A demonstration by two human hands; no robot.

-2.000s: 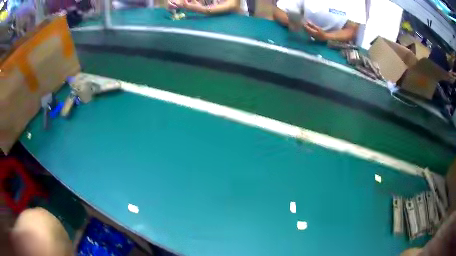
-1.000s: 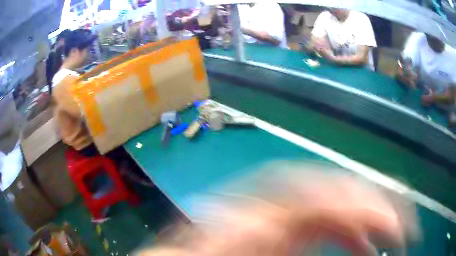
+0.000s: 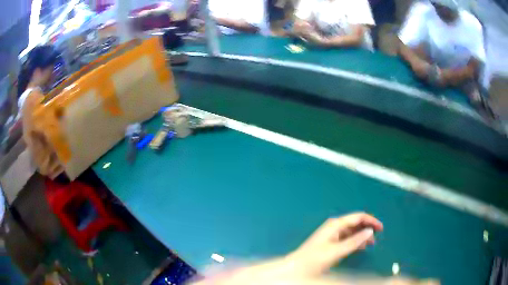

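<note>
My left hand (image 3: pixel 340 240) is over the green bench top (image 3: pixel 223 189), right of centre and low in the picture. Its forearm enters from the bottom edge. The fingers are bent with the tips near each other; a small pale spot shows at the fingertips, and I cannot tell whether it is a held part or a nail. A blurred strip of skin (image 3: pixel 390 281) at the bottom edge may be my right hand, almost wholly cut off. Several narrow grey handle shells (image 3: pixel 498 273) show at the lower right corner, cut off by the edge.
A large carton with orange tape (image 3: pixel 114 100) stands at the bench's far left. Beside it lie unfinished fans (image 3: pixel 179 123) with blue parts. Small pale pieces (image 3: pixel 218 258) lie on the bench. A red stool (image 3: pixel 83 211) and a person stand left. People sit across the dark green conveyor (image 3: pixel 289 119).
The view first swung left, then slightly back right. My left hand, a large blur a second ago, now appears smaller and clearer over the bench.
</note>
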